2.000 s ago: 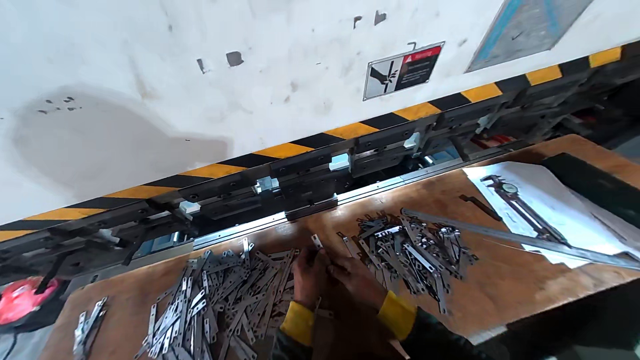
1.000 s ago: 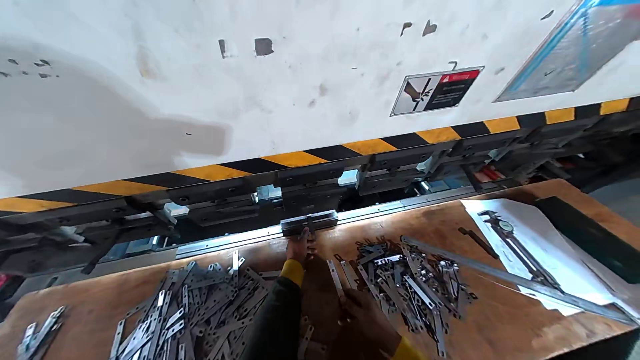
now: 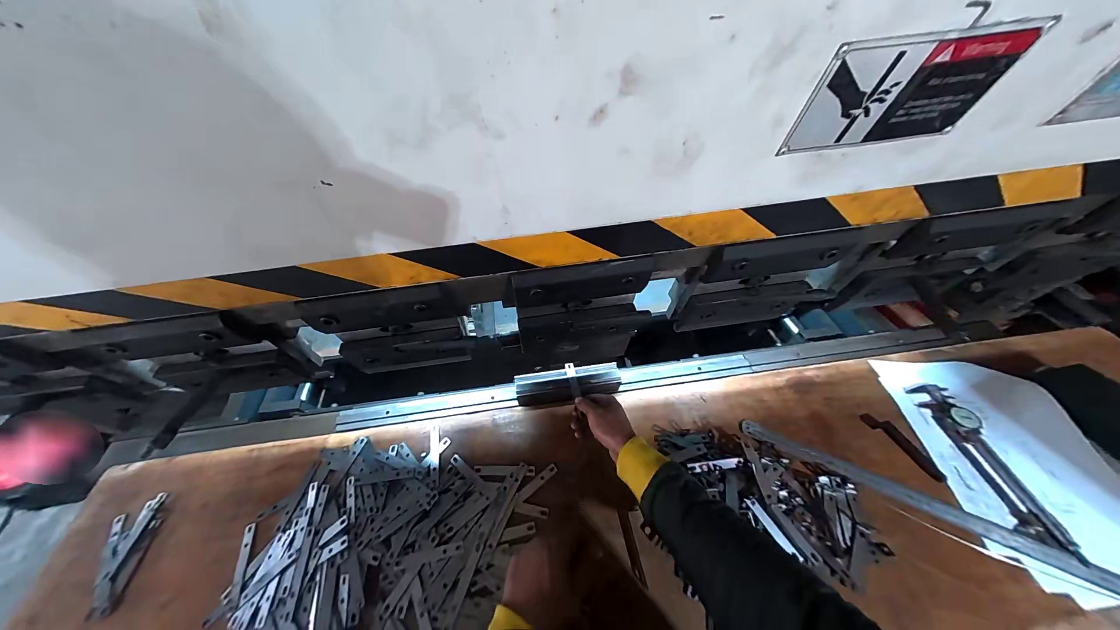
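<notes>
My right hand [image 3: 604, 422] reaches to the near edge of the press brake's grooved die block [image 3: 567, 385]. Its fingers hold the near end of a thin metal strip [image 3: 572, 374], which lies across the block. My left hand [image 3: 534, 569] is low in the view, blurred, at the right side of a large heap of flat drilled metal strips [image 3: 385, 516]; whether it holds anything cannot be told. A second heap of metal parts [image 3: 787, 499] lies to the right, partly behind my right sleeve.
The press brake's upper tooling [image 3: 577, 293] hangs just above the die. On the wooden table [image 3: 787, 402], a long steel bar [image 3: 927, 503] and a dial caliper [image 3: 989, 464] on paper lie right. Several strips [image 3: 127, 551] lie far left. A warning plate [image 3: 914, 83] is on the machine.
My right hand has moved from beside the right heap to the die block. My left hand, at the die block one second ago, is now back by the left heap.
</notes>
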